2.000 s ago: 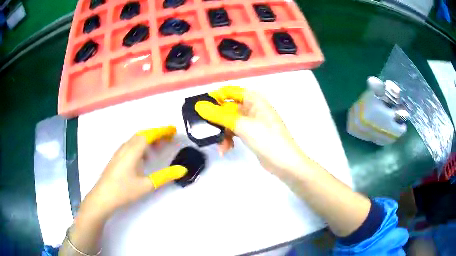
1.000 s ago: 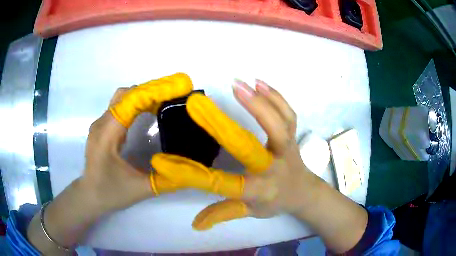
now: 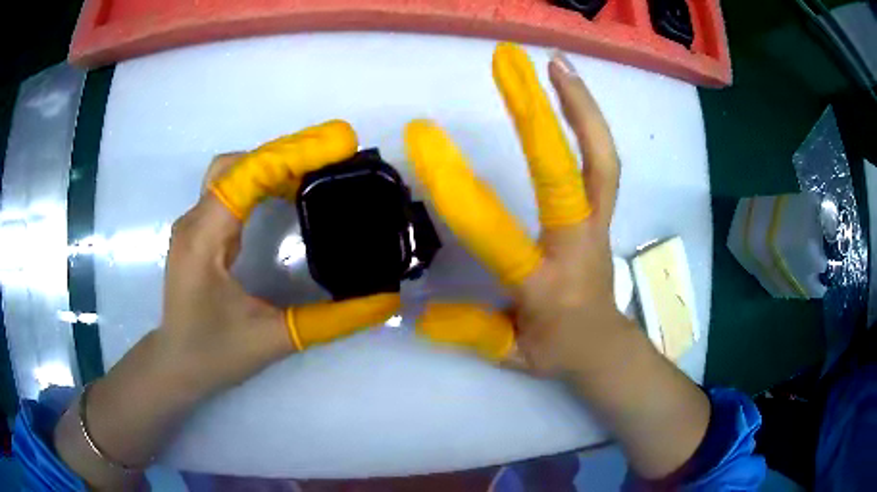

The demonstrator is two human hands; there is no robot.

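A black smartwatch with a glossy dark screen is above the white foam mat, screen facing up. My left hand holds it at its left side, with a yellow-cotted finger at the top edge and a yellow-cotted thumb at the bottom edge. My right hand is just right of the watch, fingers spread, holding nothing visible; its yellow-cotted fingertips are slightly blurred. A small black part sticks out at the watch's right side, near the crown.
A salmon foam tray with black watches lies at the back. A cream pad and a partly hidden white item lie right on the mat. A white bottle holder and clear plastic sheet are farther right.
The view has moved nearer the mat since the oldest frame. My right hand has drawn away from the watch and spread its fingers. My left hand keeps hold, and the screen is now uncovered.
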